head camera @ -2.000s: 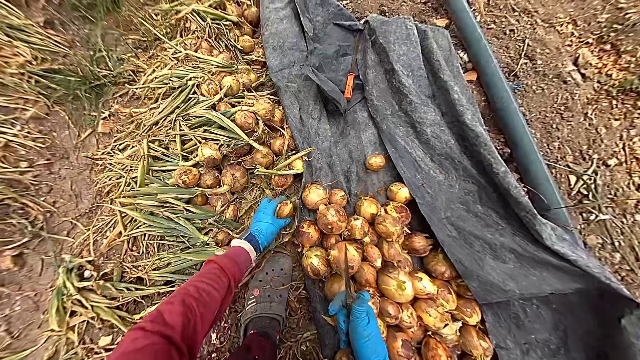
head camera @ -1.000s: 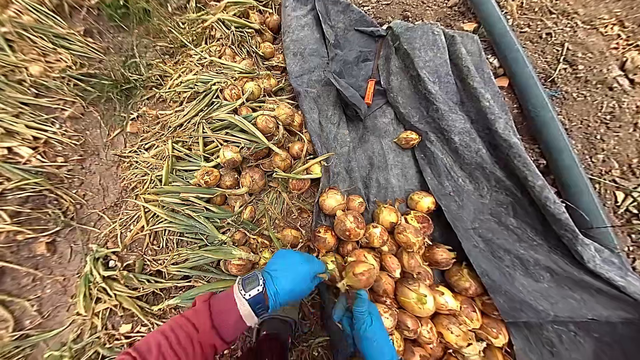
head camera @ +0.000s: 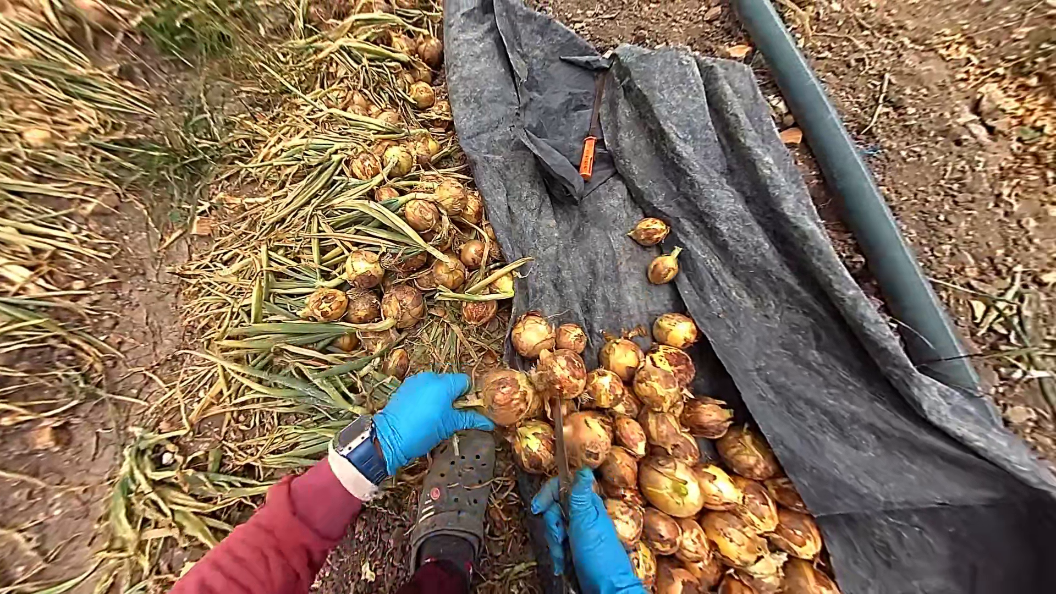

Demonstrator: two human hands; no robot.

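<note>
My left hand point(head camera: 422, 419), in a blue glove with a watch at the wrist, grips an onion point(head camera: 507, 397) by its neck at the left edge of the onion pile. My right hand point(head camera: 577, 528), also gloved in blue, is shut on a knife point(head camera: 562, 450) whose blade points up over the pile. Several trimmed onions point(head camera: 670, 485) lie heaped on dark ground fabric point(head camera: 569, 285). Left of the fabric, onions with long leaves point(head camera: 403, 306) lie in a row on the soil.
A second knife with an orange handle point(head camera: 587, 157) lies on the fabric further up. Two onions point(head camera: 662, 266) sit apart from the heap. A grey-green pipe point(head camera: 866, 198) runs along the fabric's right side. My clog point(head camera: 454, 487) stands between the leaves and the fabric.
A second onion now lies beside the lone one on the upper fabric. My left hand, earlier close to my right hand, has moved left and holds an onion apart from the knife.
</note>
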